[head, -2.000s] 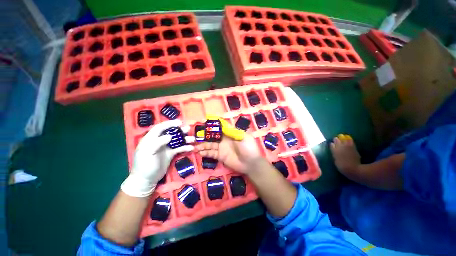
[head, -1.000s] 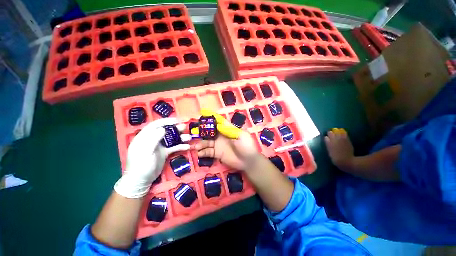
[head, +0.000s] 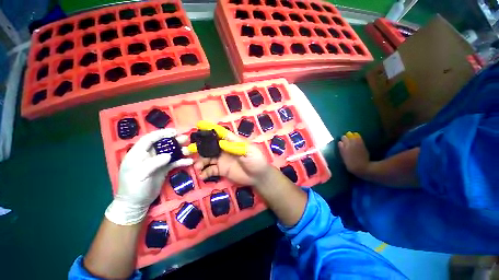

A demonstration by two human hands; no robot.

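Note:
My left hand [head: 139, 174], in a white glove, holds a smartwatch body [head: 168, 149] between thumb and fingers; its screen shows pale rows. My right hand [head: 235, 161], with yellow finger cots, holds a second smartwatch body [head: 207, 143] close beside it; its face looks dark. Both hands are above the pink-red working foam tray [head: 262, 210]. Many of its pockets hold black watch units. Two adjacent pockets in the far row are empty and pink. My hands hide some pockets in the middle and left.
A filled tray [head: 27, 104] lies at the upper left, stacked trays [head: 306, 70] at the upper right. A white sheet [head: 313, 117] sticks out under the working tray's right side. A cardboard box [head: 432, 65] stands at the right. Another person's hand [head: 354, 154] rests on the green bench at the right.
The whole view has shifted, so the trays and hands appear further left. The watch in my right hand showed red and white digits; now its visible face is dark. Both watches are still held.

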